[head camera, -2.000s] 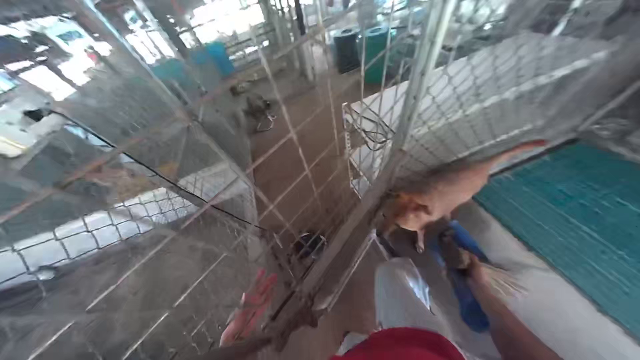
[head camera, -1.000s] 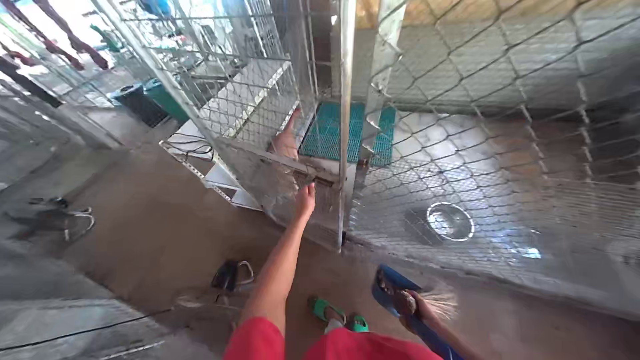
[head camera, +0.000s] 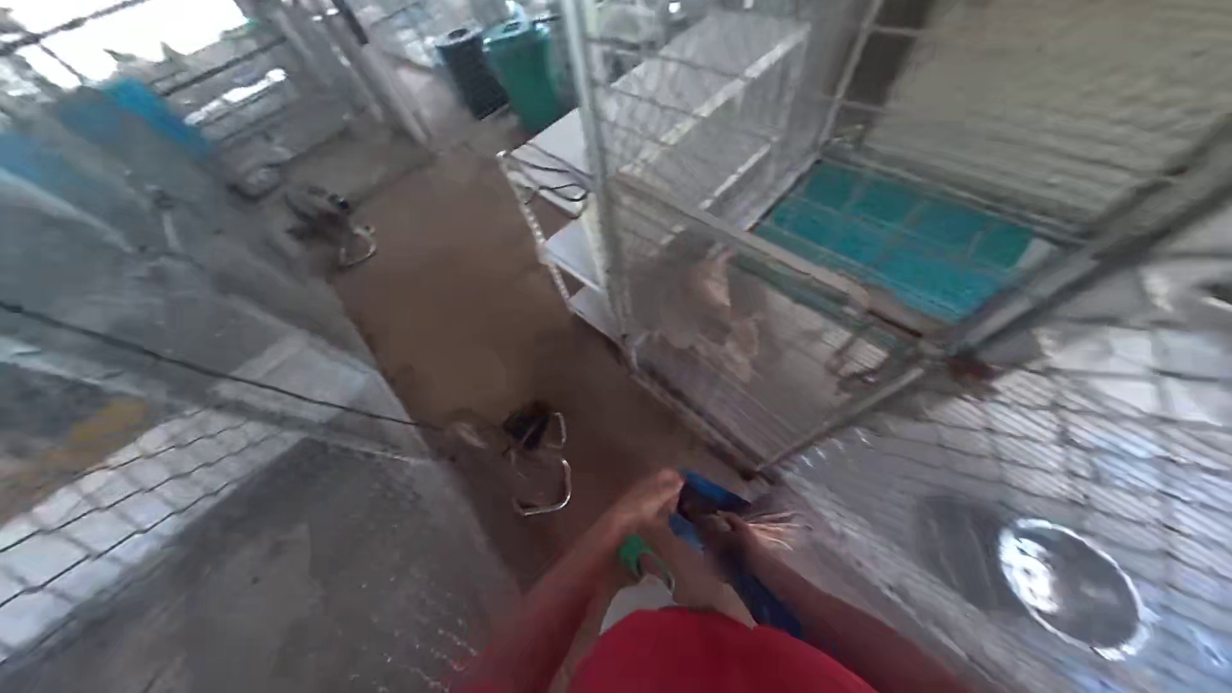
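Note:
My right hand (head camera: 727, 534) is closed around a small brush with pale bristles (head camera: 775, 525) and a long blue item (head camera: 765, 602), possibly a dustpan; blur hides its exact form. Close beside its upper end is my left hand (head camera: 659, 493); whether the fingers touch or grip it I cannot tell. Ahead stands a wire mesh gate (head camera: 712, 217) with a metal frame, and its latch (head camera: 866, 361) is at the right part of the frame. Behind the mesh a tan dog (head camera: 722, 298) shows blurred. Both hands are low, over my feet in green sandals (head camera: 635, 553).
A steel bowl (head camera: 1073, 587) lies behind mesh at right. A teal slatted mat (head camera: 895, 231) is inside the pen. White shelving (head camera: 568, 255), a green bin (head camera: 525, 72) and a dark bin (head camera: 470, 72) stand beyond. Metal-framed items (head camera: 544, 462) lie on the brown floor, beside a low concrete wall (head camera: 279, 366).
My left hand has left the gate latch and come down beside the blue item. My right hand keeps its hold. The view has swung noticeably.

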